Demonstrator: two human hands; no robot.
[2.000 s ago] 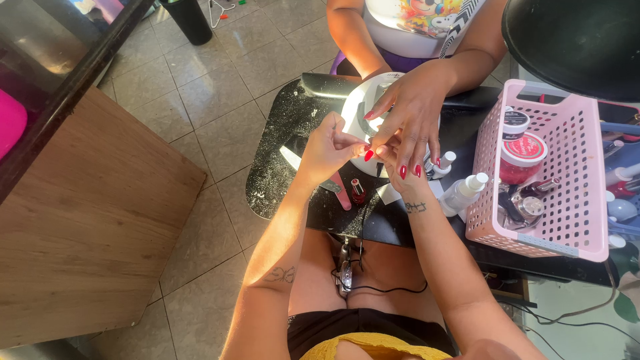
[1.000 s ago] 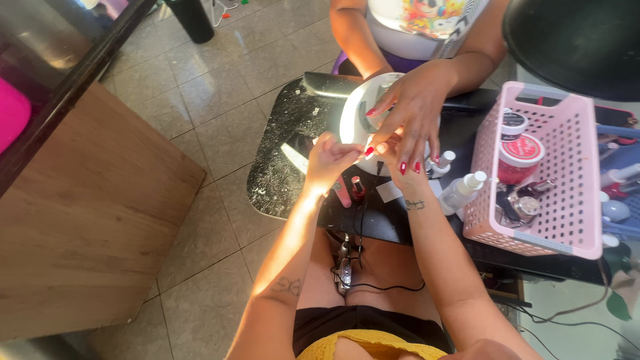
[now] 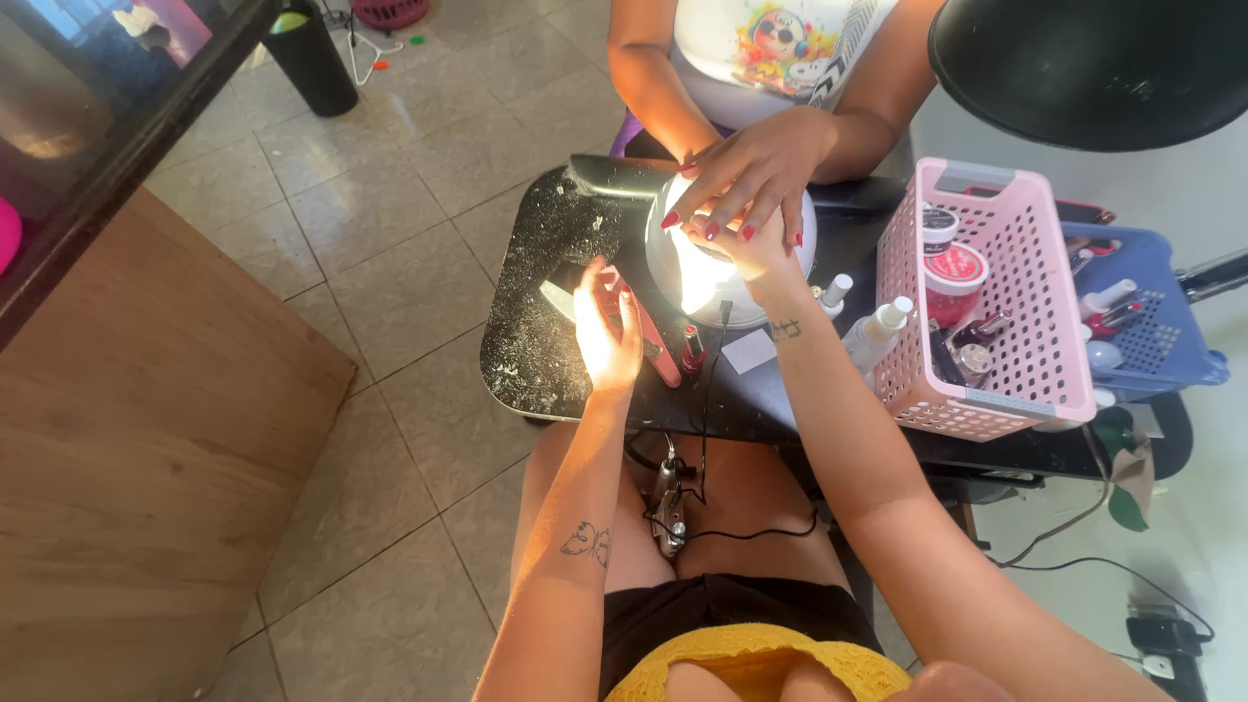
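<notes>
My left hand [image 3: 609,336] is over the black table, fingers apart, beside a pink nail file [image 3: 655,343] and a pale nail file [image 3: 559,300]; whether it touches them I cannot tell. My right hand [image 3: 760,249] lies under the other person's hand [image 3: 770,171], which has red nails, and seems to hold its fingers. Both are above a white round nail lamp [image 3: 673,278]. A red nail polish bottle [image 3: 693,353] stands near the pink file, with a white card [image 3: 750,352] to its right.
White-capped bottles [image 3: 877,331] stand by a pink perforated basket [image 3: 985,400] holding jars and polishes. Behind it sits a blue basket [image 3: 1160,322]. A black lamp shade [image 3: 1092,68] overhangs the upper right. Dust covers the black table's left part [image 3: 526,341]. A silver device [image 3: 669,507] with cables lies between my thighs.
My left hand has left the other person's fingers and moved left and down to the nail files. My right hand remains at the other person's hand.
</notes>
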